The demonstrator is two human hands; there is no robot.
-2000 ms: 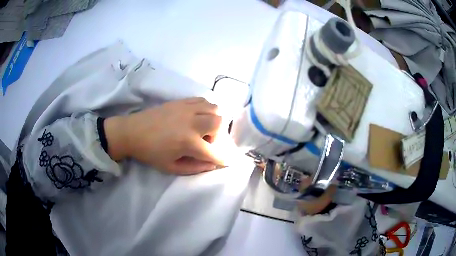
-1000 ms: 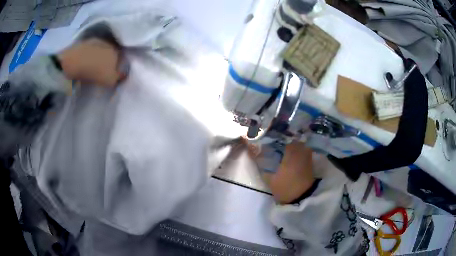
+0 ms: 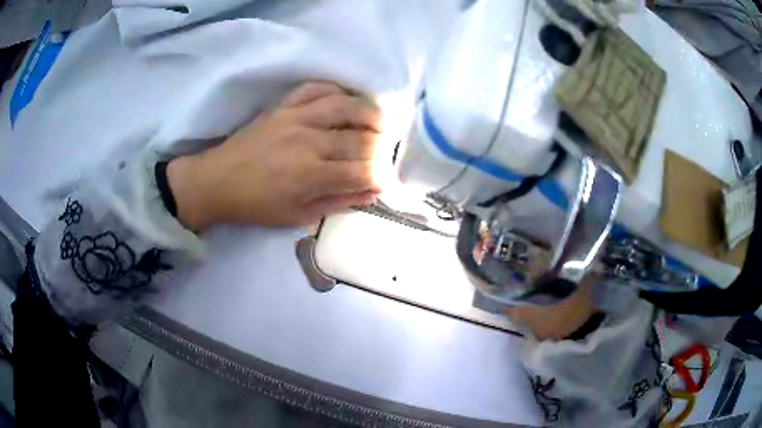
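The pale grey fabric panel [image 3: 226, 88] lies behind and under my left hand [image 3: 284, 163], its near edge running toward the needle area. My left hand is palm down, fingers curled on the fabric edge; its fingertips fade into lamp glare. The white sewing machine head [image 3: 476, 92] stands to the right. Its presser foot [image 3: 443, 209] is blurred beside the hand. The silvery bed plate [image 3: 393, 272] shows in front. My right hand [image 3: 556, 318] is mostly hidden behind the curved metal guard [image 3: 597, 221]; its fingers and grip cannot be seen.
Red and orange-handled scissors [image 3: 691, 368] lie at the lower right. A ruler strip [image 3: 251, 384] runs along the table's front edge. A blue label [image 3: 35, 75] is at the upper left. A black strap [image 3: 710, 292] hangs over the machine arm.
The fabric has moved from the table's front to behind my left hand, baring the bed plate. My left hand has come from the upper left to the needle area. My right hand is more hidden.
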